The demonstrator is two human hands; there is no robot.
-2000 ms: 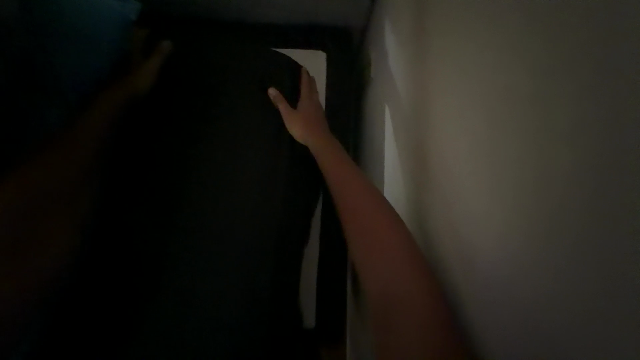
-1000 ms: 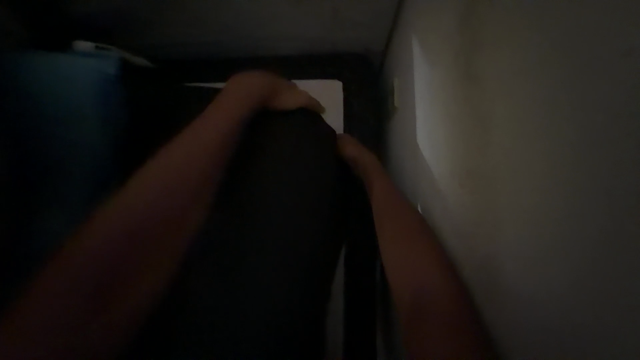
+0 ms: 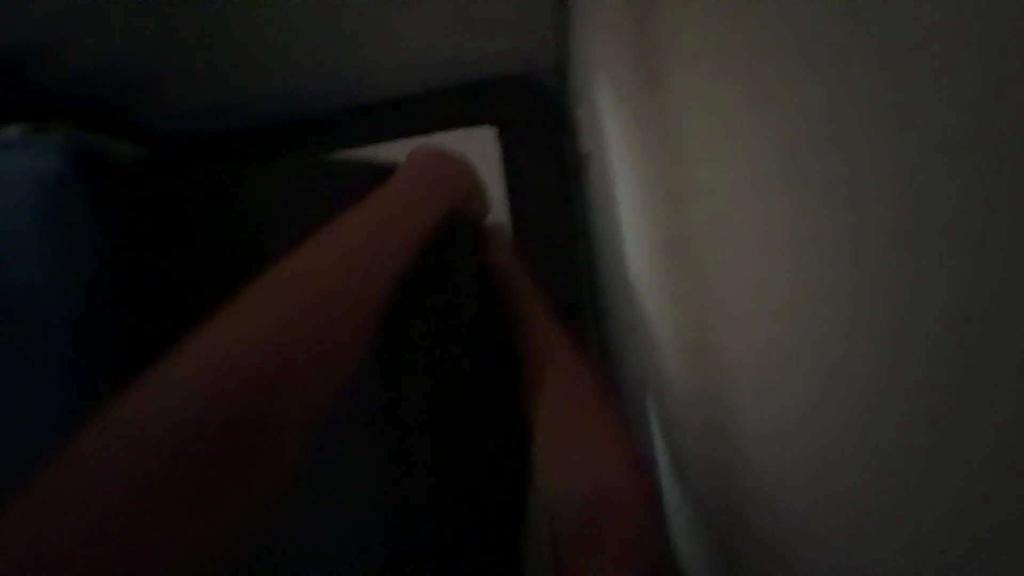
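Note:
The picture is dark and blurred. A large black cloth or sheet (image 3: 432, 384) lies over a white surface (image 3: 472, 148), which shows at its far right corner. My left hand (image 3: 452, 176) reaches across to that corner and touches the cloth's edge, its fingers bent down and mostly hidden. Just below and to the right, my right hand (image 3: 502, 244) is at the cloth's right edge, close to the left hand. Whether either hand grips the cloth cannot be made out.
A dark border (image 3: 540, 176) runs round the white surface. Close along the right stands a pale wall (image 3: 800, 280), and another dark wall (image 3: 320, 56) is behind the far edge. Something blue (image 3: 40, 216) is at the far left.
My left hand has come from the far left side, over the black cloth, to the far right corner beside my right hand. Less of the white strip along the right side shows.

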